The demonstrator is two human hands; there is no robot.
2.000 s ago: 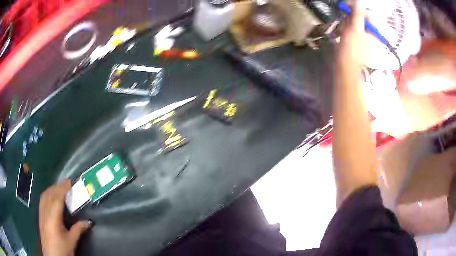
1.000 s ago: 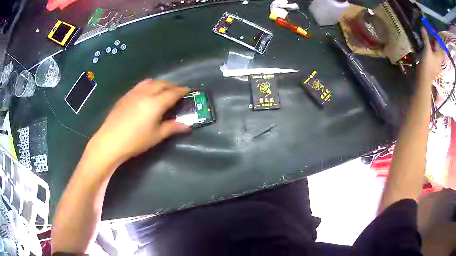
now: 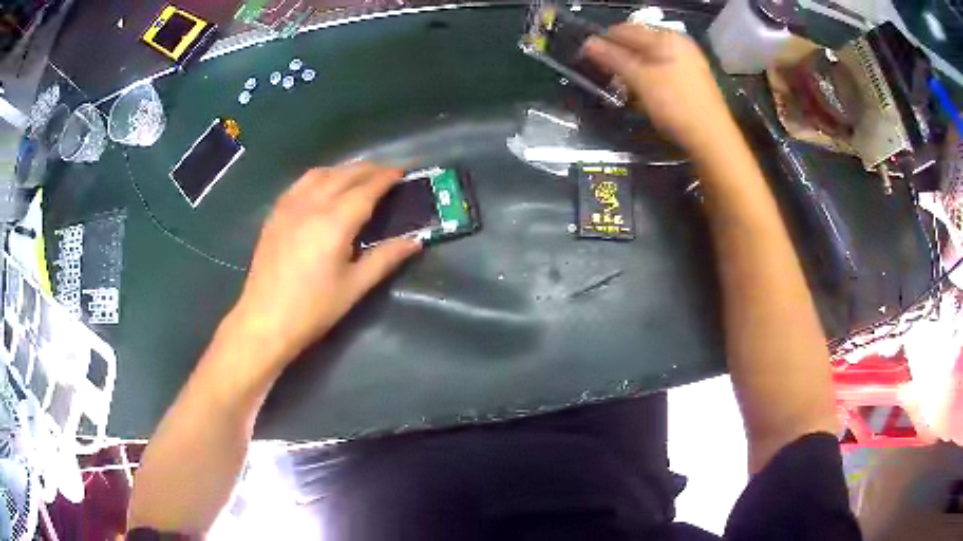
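Observation:
My left hand (image 3: 322,232) grips a keypad phone body with a green circuit board (image 3: 451,201) and a dark-faced LCD screen (image 3: 403,213) over its left part. Fingers cover the screen's left end. My right hand (image 3: 660,79) is blurred at the right end of a silver phone frame (image 3: 536,42) at the back. A dark shape shows at its fingertips; whether the hand grips anything cannot be told. A black phone battery with gold emblem (image 3: 605,201) lies flat on the mat.
Clear film (image 3: 549,129) and a pale strip lie behind the battery. At left are a loose screen (image 3: 207,161), small discs, clear cups (image 3: 137,116) and a white rack (image 3: 53,359). At right are a dark rod-like tool (image 3: 808,190), solder coil (image 3: 824,100), white bottle (image 3: 752,37) and blue iron handle (image 3: 945,106).
My right hand has left the blue soldering iron at the far right and moved left to the frame. My left hand stays on the phone. My right forearm now covers the second battery's place.

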